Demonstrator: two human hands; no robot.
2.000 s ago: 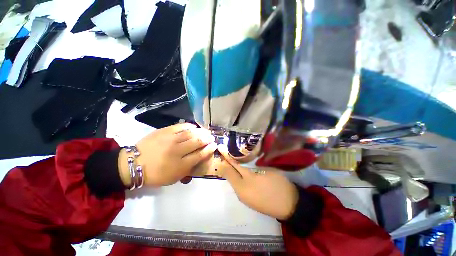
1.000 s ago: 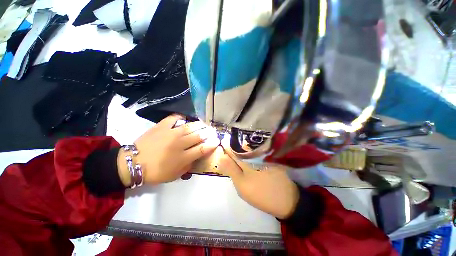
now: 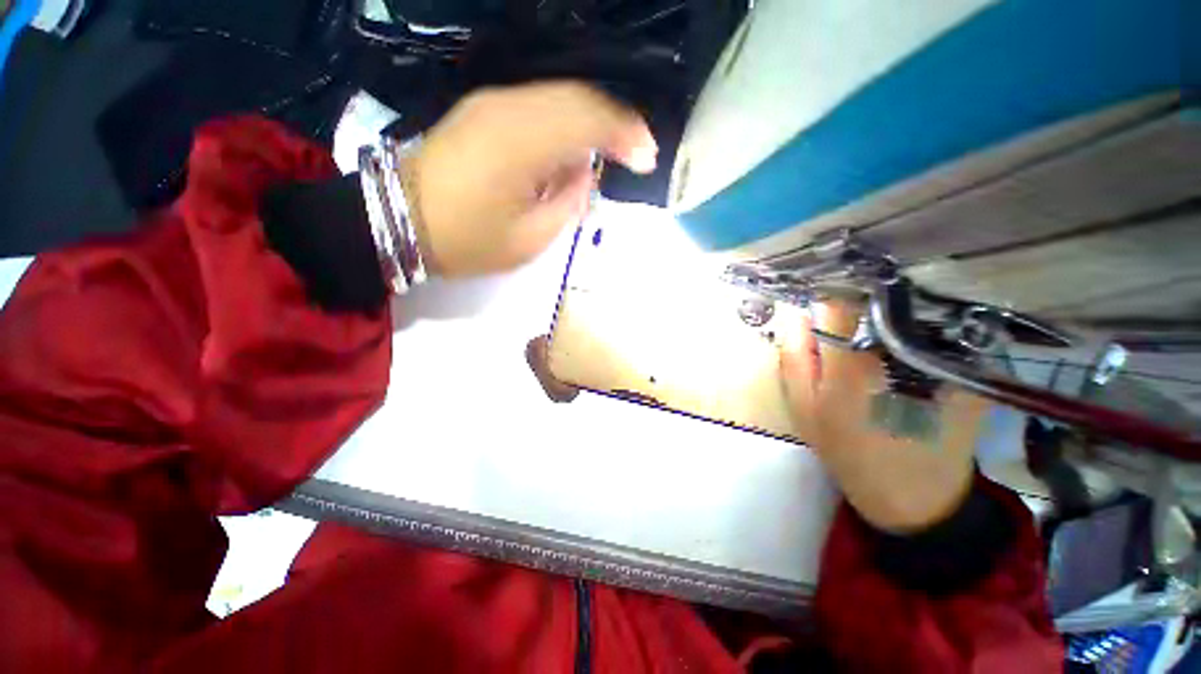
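Note:
The sewing machine head (image 3: 922, 145) shows large at the upper right, with its presser foot and needle area (image 3: 777, 283) in bright light. The beige metal plate (image 3: 659, 356) lies bare below it. My left hand (image 3: 507, 178) is left of the plate, blurred, fingers curled in; black cloth (image 3: 566, 59) lies beside and behind it, and whether the fingers hold any is unclear. My right hand (image 3: 876, 415) is at the plate's right side, partly behind the metal parts near the foot; I cannot tell whether it holds anything.
Dark cut pieces (image 3: 224, 79) lie at the upper left. A measuring tape (image 3: 527, 540) runs along the table's front edge. A dark rectangle, possibly a phone (image 3: 1100, 560), lies at the lower right, above part of a blue basket (image 3: 1113, 645).
My left hand has moved away from the needle, up and left. My right hand has moved right. The view has shifted closer, and the plate is now uncovered.

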